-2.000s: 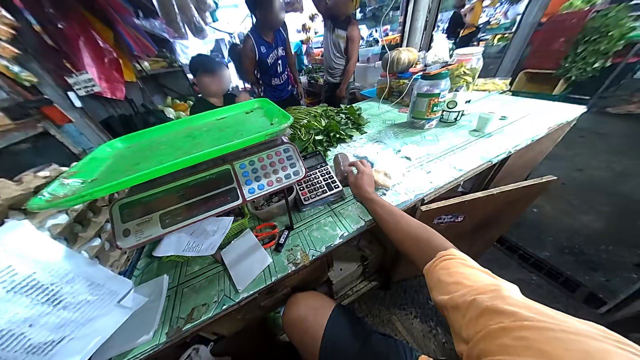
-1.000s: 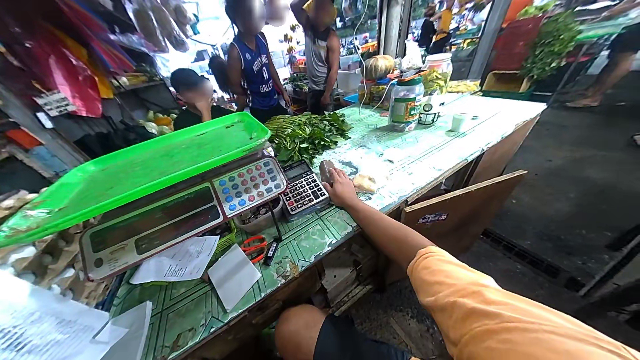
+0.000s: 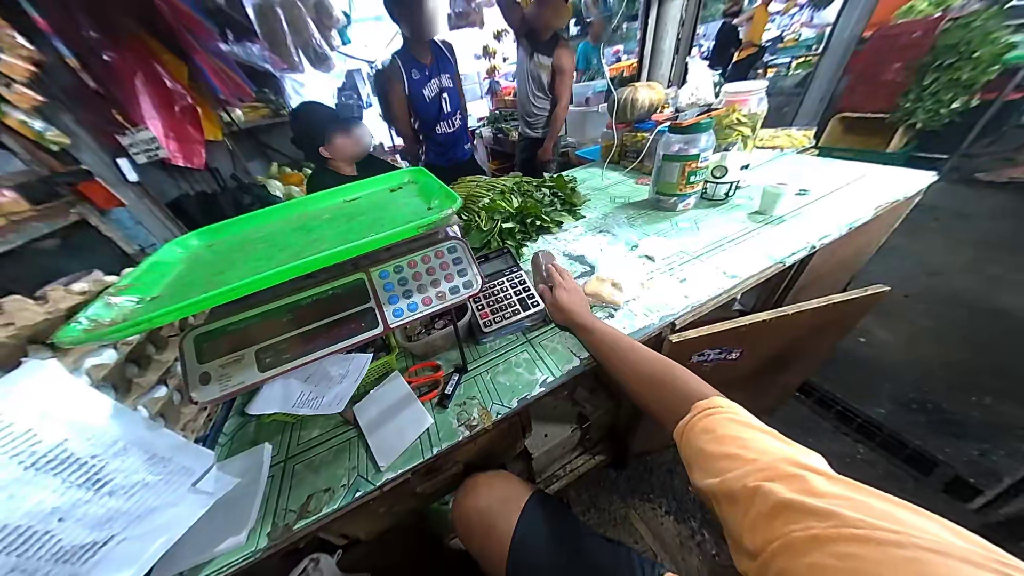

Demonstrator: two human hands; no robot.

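Note:
My right hand (image 3: pixel 562 294) rests on the green table beside a desktop calculator (image 3: pixel 506 294), its fingers against a dark oblong object (image 3: pixel 543 269) whose kind I cannot tell. Whether the fingers grip it or only touch it is unclear. Right of the hand lies a pale lump, perhaps in clear plastic (image 3: pixel 604 291). My left hand is outside the view. A digital scale (image 3: pixel 320 320) with a green tray (image 3: pixel 280 248) stands left of the calculator. Leafy green vegetables (image 3: pixel 520 210) lie behind the calculator.
Red-handled scissors (image 3: pixel 426 381), a black marker-like item (image 3: pixel 450 388) and white paper (image 3: pixel 393 419) lie near the front edge. Printed sheets (image 3: pixel 88 472) and egg trays are at left. A plastic jar (image 3: pixel 682 166) and small cup (image 3: pixel 772 199) stand farther right. Several people are beyond the table.
The right hand stays by the dark object and calculator; its fingers look a little more extended than two seconds ago. The view has shifted slightly.

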